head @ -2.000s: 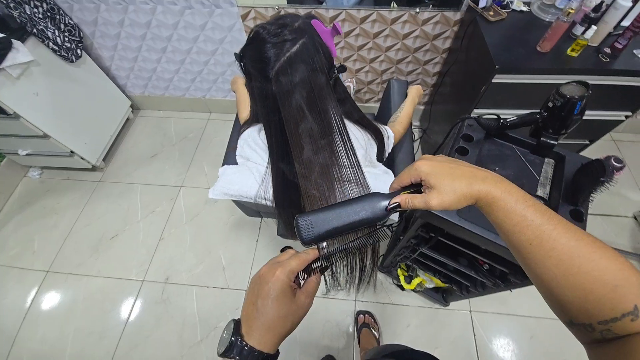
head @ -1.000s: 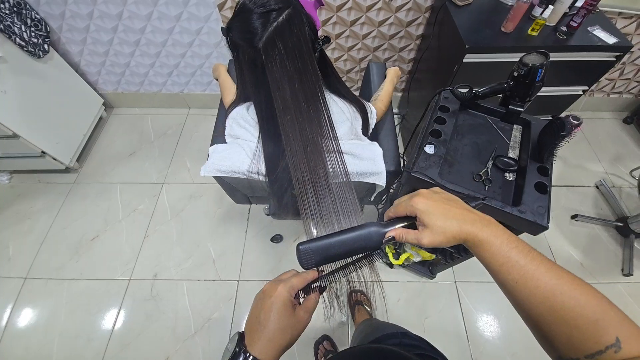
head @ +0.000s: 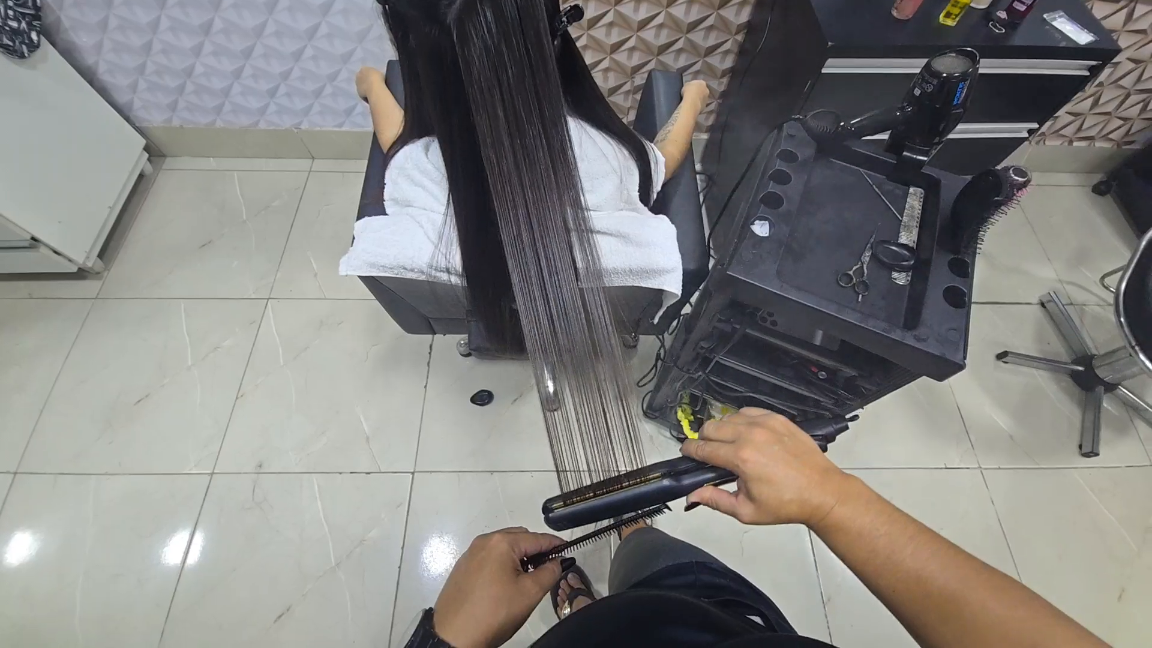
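Observation:
My right hand (head: 765, 468) grips a black hair straightener (head: 630, 490), its plates around the lower ends of a long, straight section of dark hair (head: 558, 270). Just below it, my left hand (head: 495, 585) holds a dark fine-toothed comb (head: 598, 538), which slants up to the right beside the straightener. The hair is drawn out toward me from a person seated in a black salon chair (head: 414, 306). A white towel (head: 630, 247) covers the person's shoulders. More dark hair hangs down the back, and a black clip (head: 571, 15) shows near the top edge.
A black salon trolley (head: 756, 270) at the right bears scissors (head: 858, 268), a hair dryer (head: 936, 99) and a round brush (head: 990, 198). Cables hang between chair and trolley. A stool base (head: 1089, 369) stands far right; a white cabinet (head: 72, 144) is at left. A small dark object (head: 481, 397) lies on the floor.
The straightener and comb have moved down the section toward the hair ends, away from the seated person. The view has shifted, and the purple clip is out of frame.

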